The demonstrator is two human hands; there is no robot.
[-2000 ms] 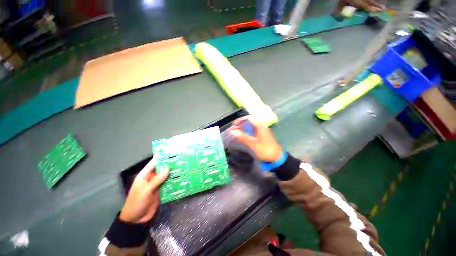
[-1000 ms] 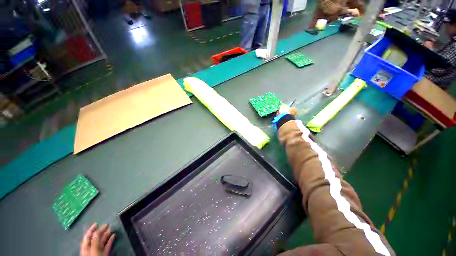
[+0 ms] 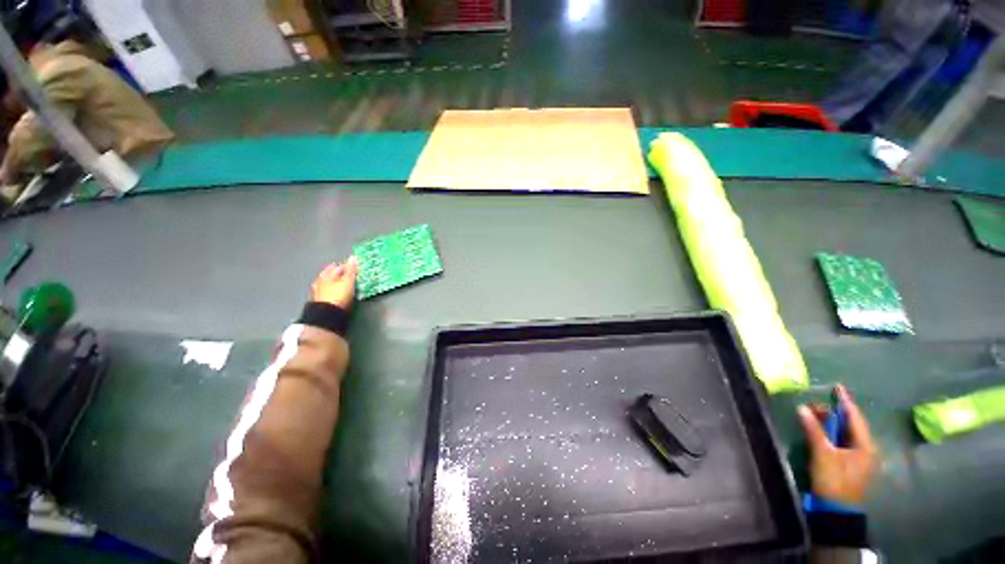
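Note:
My left hand (image 3: 335,284) is at the near left corner of a green circuit board (image 3: 398,261), its fingers on the board's edge, on the belt left of the tray. My right hand (image 3: 840,449) is right of the tray and holds cutters with blue handles (image 3: 835,424); their tips are not clear. The black tray (image 3: 595,324) lies in front of me, with silvery lead clippings (image 3: 454,501) thickest at its left side. A black brush (image 3: 665,435) lies in its right part. Another green board (image 3: 864,293) lies on the belt at the right.
A yellow-green roll (image 3: 727,259) lies along the tray's right corner, a shorter one (image 3: 962,413) further right. A cardboard sheet (image 3: 533,152) lies beyond the tray. White scrap (image 3: 206,353) and a green reel (image 3: 46,306) are left. A person (image 3: 83,105) is far left, another's legs far right.
The view has swung left. My left hand has reached to the left board and touches it. My right hand has come away from the right board, back beside the tray.

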